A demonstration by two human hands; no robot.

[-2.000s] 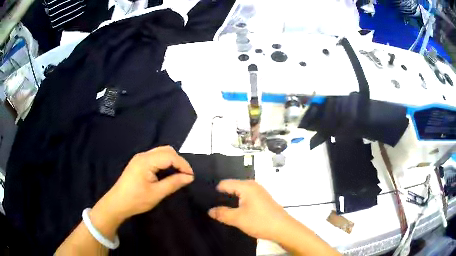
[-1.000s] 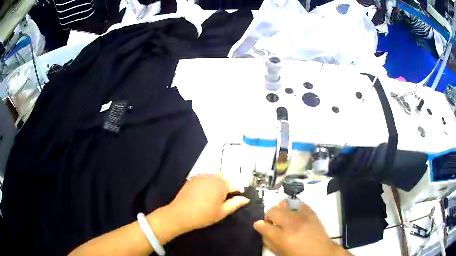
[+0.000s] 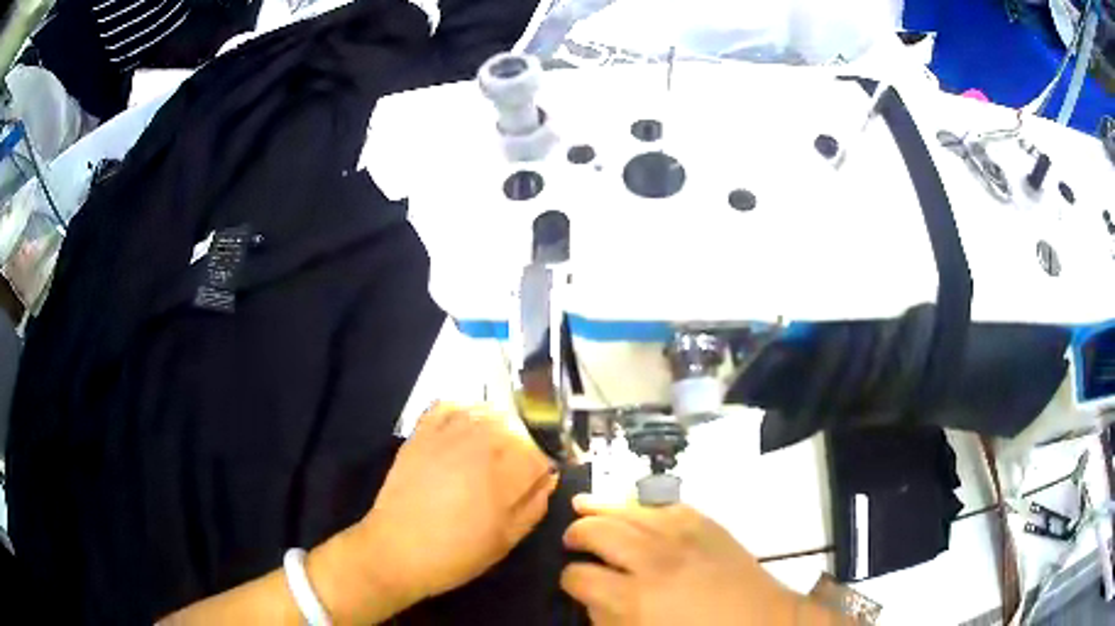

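Note:
The black garment (image 3: 281, 404) covers the left of the table, with a dark label (image 3: 224, 272) on it. Its straight border runs under the presser foot area (image 3: 580, 448) below the left end of the white machine head (image 3: 783, 232). My left hand (image 3: 459, 508) lies on the cloth just left of the needle, fingers curled at the border. My right hand (image 3: 673, 569) is just below the round dark and silver attachment (image 3: 658, 443), its curled fingertips at the cloth border. The needle tip and the fingertips' exact hold are partly hidden.
A dark cloth bundle (image 3: 917, 367) is strapped around the machine arm. Cut black pieces (image 3: 899, 508) lie right of my right hand, with a brown scrap (image 3: 846, 599) near the front edge. A metal tool (image 3: 1052, 520) is at far right. A clear bag (image 3: 734, 37) lies behind the machine.
Both hands moved from the cloth in front of the machine up to the needle area; over the last second they stay close there. The view has shifted and the machine head appears larger.

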